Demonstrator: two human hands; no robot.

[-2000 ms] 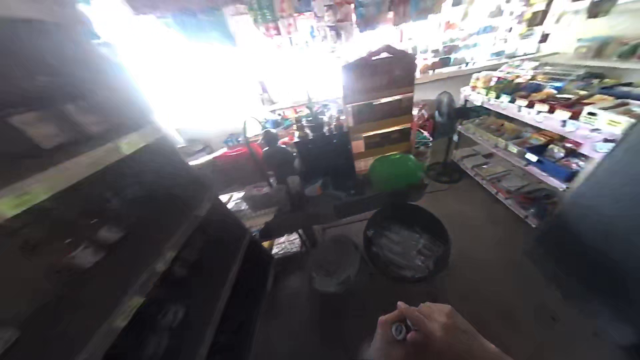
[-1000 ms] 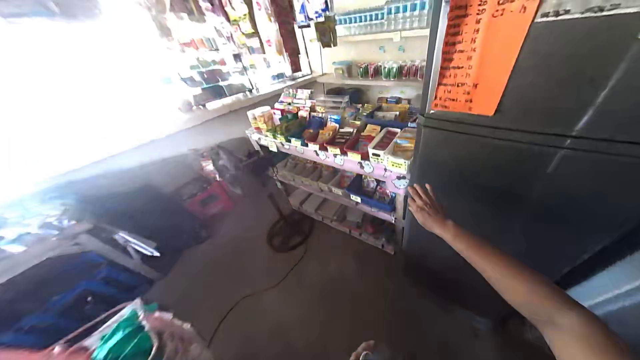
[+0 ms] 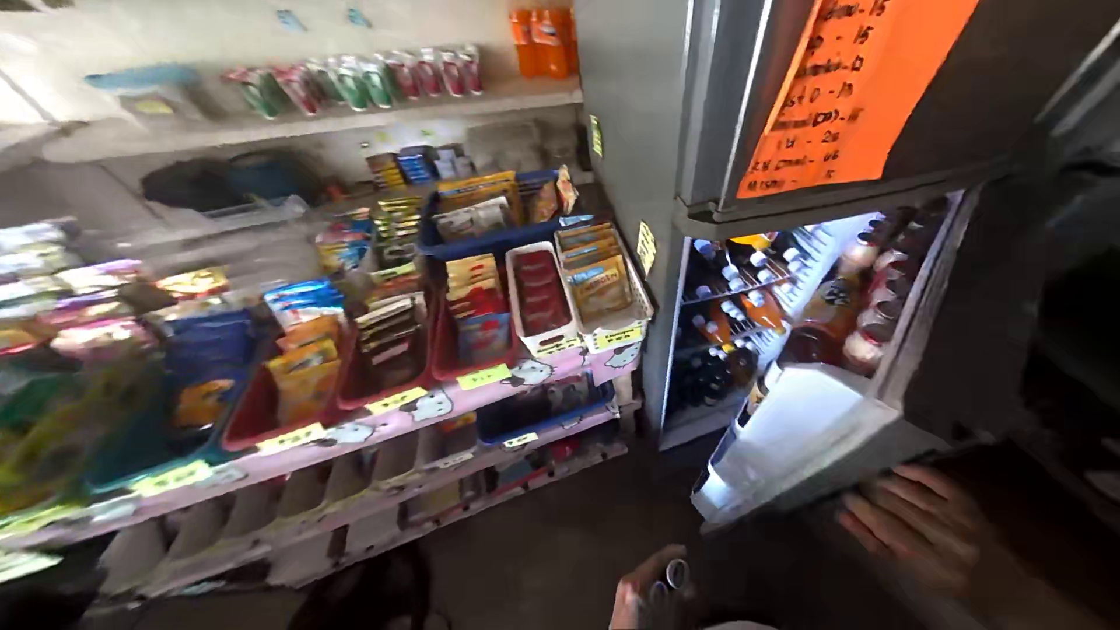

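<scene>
The lower door (image 3: 980, 350) of a dark grey two-door refrigerator (image 3: 634, 131) stands ajar on its lit inside. Bottles (image 3: 761, 311) lie on its wire shelves, and more bottles and jars (image 3: 875, 306) fill the racks inside the door. My right hand (image 3: 919, 525) is at the dark edge of this door, its fingers bent over it; the fingertips are partly lost in shadow. Low in the view, my left hand (image 3: 649, 586) is closed round small objects with round, pale ends, too blurred to name. An orange handwritten sheet (image 3: 853, 96) hangs on the upper door.
To the left, a tiered rack with a pink shelf edge (image 3: 472, 385) carries red, blue and white baskets of packets. Behind it, a wall shelf (image 3: 350, 122) holds small bagged items and orange bottles (image 3: 542, 42). Dark floor (image 3: 542, 542) shows between rack and refrigerator.
The view has swung right to the refrigerator. One second ago its lower door was closed, with my right hand reaching to its edge; now the door is ajar.
</scene>
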